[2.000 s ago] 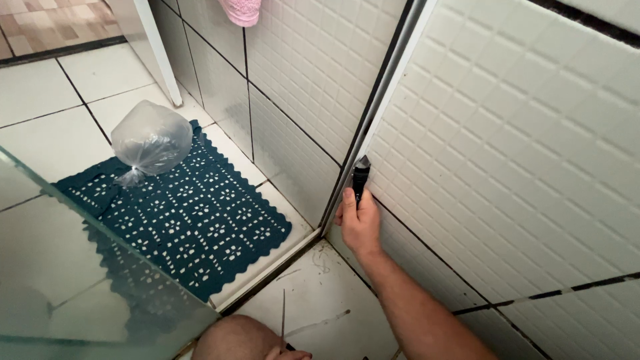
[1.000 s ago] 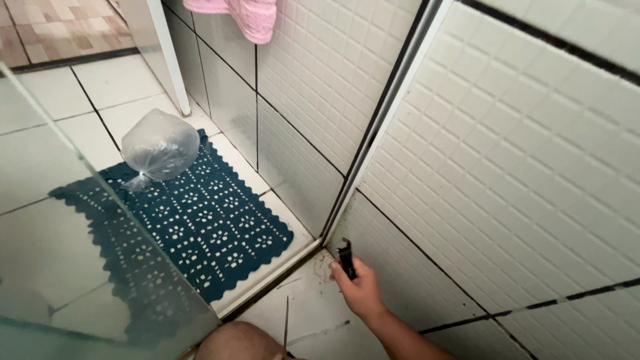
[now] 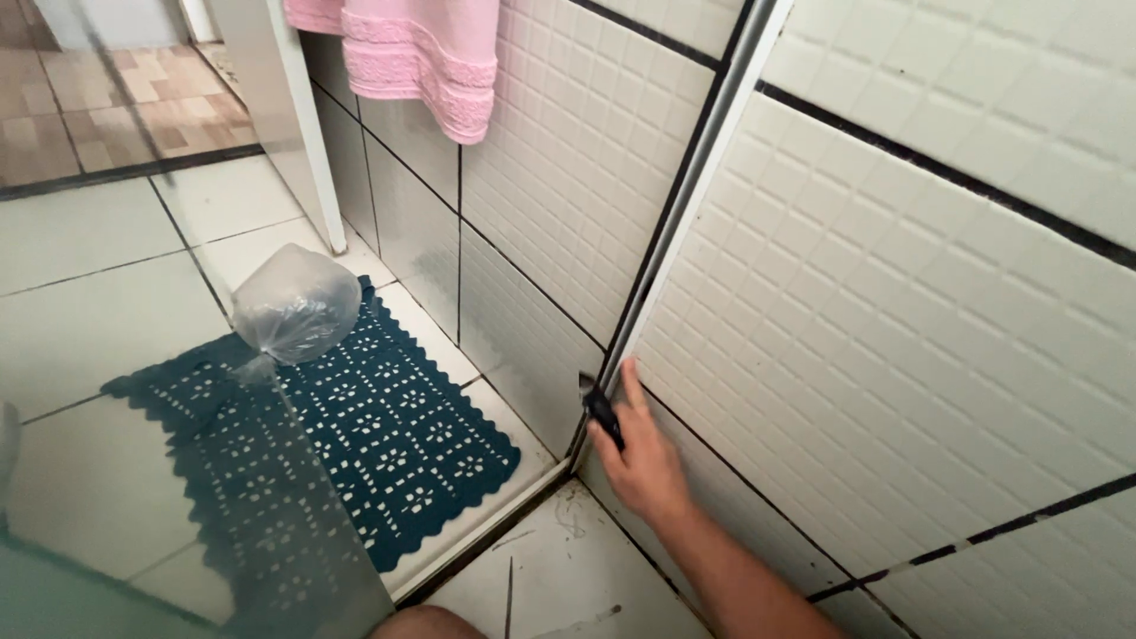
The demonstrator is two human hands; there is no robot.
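Observation:
My right hand (image 3: pixel 646 457) grips a small black-handled scraper (image 3: pixel 602 413) against the lower part of the metal shower-door channel (image 3: pixel 679 213). The tool's tip lies at the channel's left side, and my index finger rests along its right side on the textured wall tile (image 3: pixel 852 293). Below the hand, the channel meets the floor track (image 3: pixel 488 530) at a corner, where the floor tile (image 3: pixel 568 568) bears dark marks. My left hand is not in view.
A tied clear plastic bag (image 3: pixel 297 306) sits on a dark teal crocheted mat (image 3: pixel 399 444). Over part of the mat stands a glass panel (image 3: pixel 293 541). A pink towel (image 3: pixel 422 53) hangs above, beside a white door (image 3: pixel 284 115).
My right hand has moved up from near the floor corner to the channel, still holding the black tool. The tool's tip now points to the left of the channel.

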